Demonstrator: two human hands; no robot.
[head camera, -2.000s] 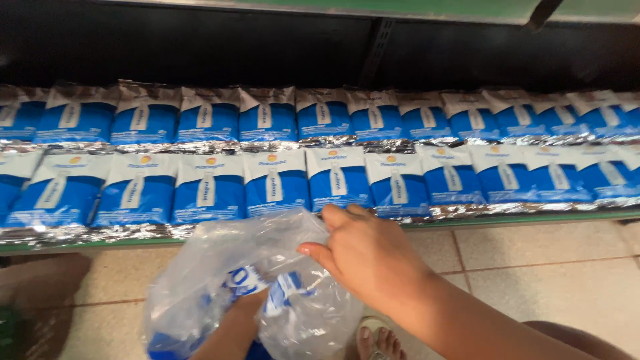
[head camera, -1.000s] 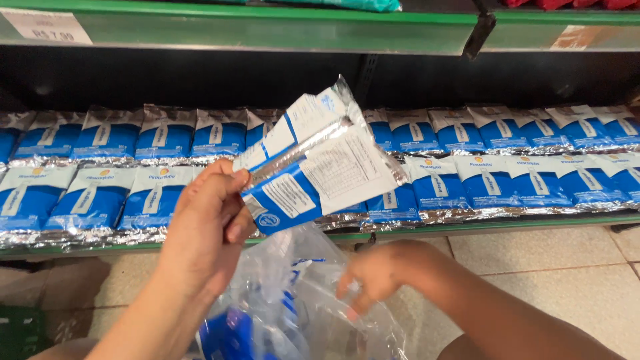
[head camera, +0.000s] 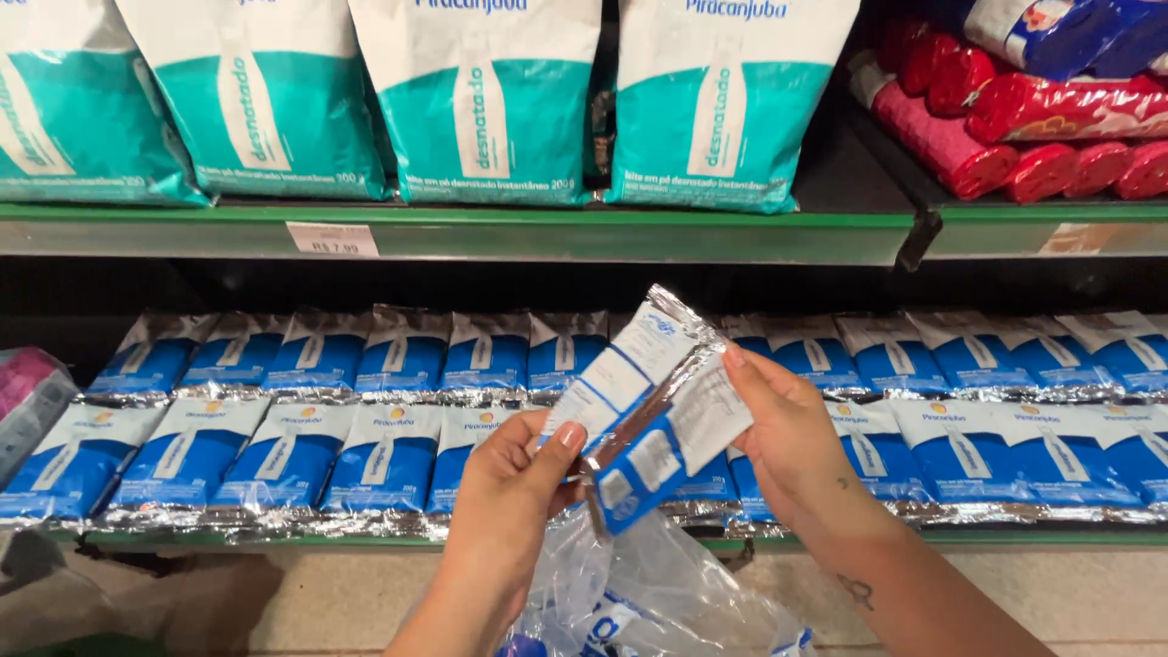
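A blue and white foil pouch of milk powder (head camera: 639, 411) is held up between both hands, tilted, its back with the lengthwise seam and printed panels facing me. My left hand (head camera: 525, 493) grips its lower left edge, thumb on top. At the upper right edge, my right hand (head camera: 785, 420) pinches it between thumb and fingers. Below the pouch lies a clear plastic bag (head camera: 657, 584) with blue print, open and crumpled, with something blue inside. Behind the hands, similar blue and white pouches (head camera: 379, 461) stand in two rows on the lower shelf.
The upper shelf's green edge (head camera: 584, 235) crosses the view, bearing a price tag (head camera: 331, 239). Teal and white milk powder pouches (head camera: 484, 119) stand on it, with red wrapped packages (head camera: 1049, 109) at right. A pink and grey package (head camera: 32, 401) is at far left. Tiled floor (head camera: 347, 593) shows below.
My left hand was inside the bag, then lifted a pouch out beside it. My right hand has left the bag and taken hold of the pouch too. The view has tilted up.
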